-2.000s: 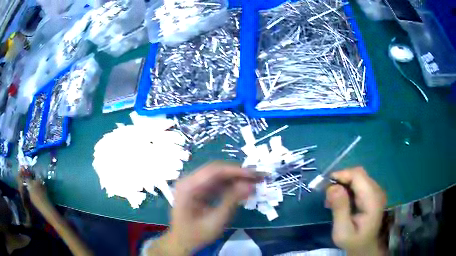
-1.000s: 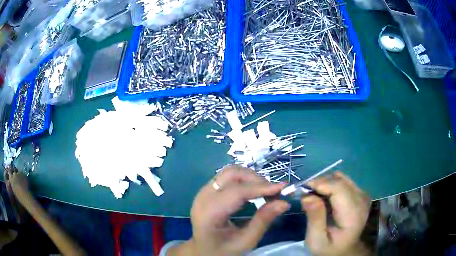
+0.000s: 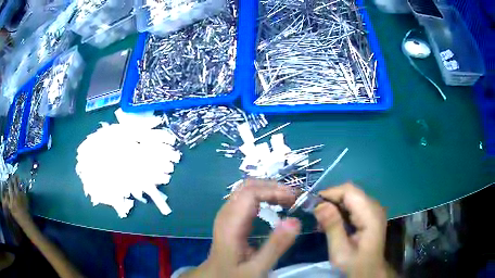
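My right hand (image 3: 355, 225) pinches a long thin metal rod (image 3: 328, 168) that points up and right, with a small blurred piece at its lower end. My left hand (image 3: 252, 225) is just left of it, thumb and forefinger apart around that lower end, with nothing clearly gripped. Wrapped bundles (image 3: 266, 157), white tabs with thin rods sticking out, lie beyond my hands and are partly hidden by my left hand. White strips (image 3: 127, 163) form a large pile at the left. Short metal pieces (image 3: 203, 125) lie loose below the trays.
Blue trays hold short metal pieces (image 3: 187, 65) and long rods (image 3: 315, 59). A digital scale (image 3: 107, 76) and clear boxes (image 3: 108, 21) stand at the left. A white round object with a cord (image 3: 417, 49) and a clear box (image 3: 458, 51) are at the right. Another person's arm (image 3: 32, 228) is far left.
Since two seconds ago my hands have come together around the rod's lower end. In the last second my left thumb and forefinger have spread apart, and the rod has tilted more steeply.
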